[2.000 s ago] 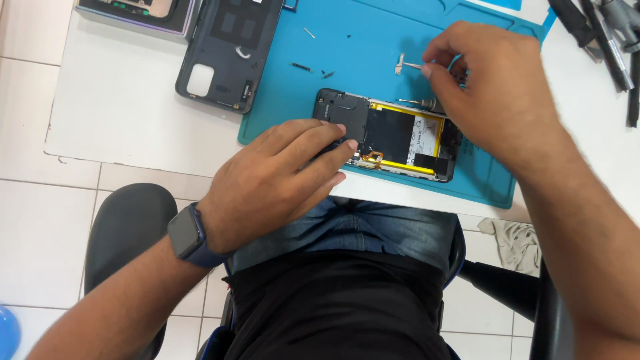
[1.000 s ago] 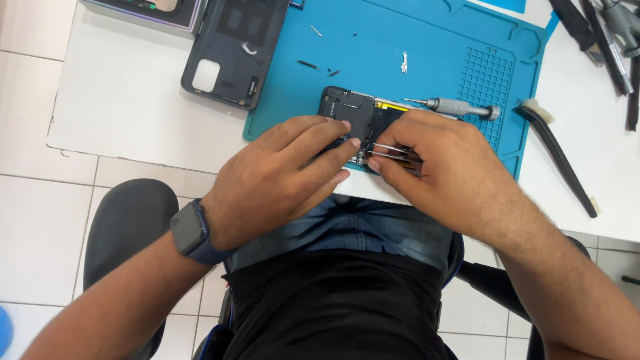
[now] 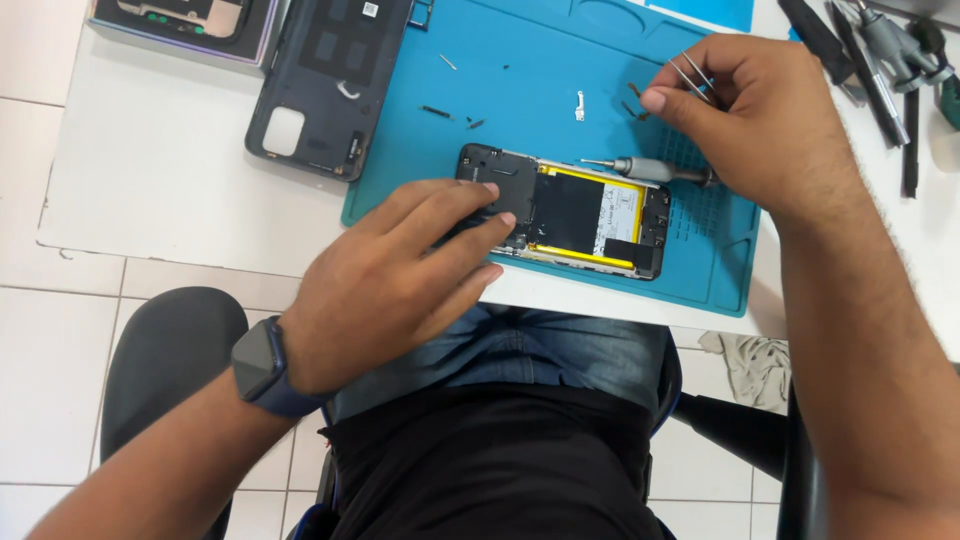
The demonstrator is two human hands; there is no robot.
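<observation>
An opened smartphone (image 3: pixel 570 210) lies across the near edge of a blue silicone repair mat (image 3: pixel 525 97), its yellow-edged battery (image 3: pixel 619 214) exposed. My left hand (image 3: pixel 405 262) rests with spread fingertips on the phone's black inner cover (image 3: pixel 510 184). Above the mat's right part, my right hand (image 3: pixel 739 112) holds metal tweezers (image 3: pixel 694 79) and pinches a small brown flex cable (image 3: pixel 637 101) at thumb and fingertip. A grey precision screwdriver (image 3: pixel 649 169) lies along the phone's upper edge, partly behind my right hand. A small silvery metal bracket (image 3: pixel 580 106) lies between phone and right hand.
A phone back cover (image 3: pixel 330 82) lies left of the mat, beside a box (image 3: pixel 187 34) holding another phone part. Tiny parts, including a dark strip (image 3: pixel 436 112), lie on the mat. Several tools, among them a pen-like tool (image 3: pixel 870 75), lie at the right.
My right hand has moved from the phone up and right, with the brown flex cable now at its fingertips. Two seconds ago it was at the silvery bracket. My left hand stays on the phone.
</observation>
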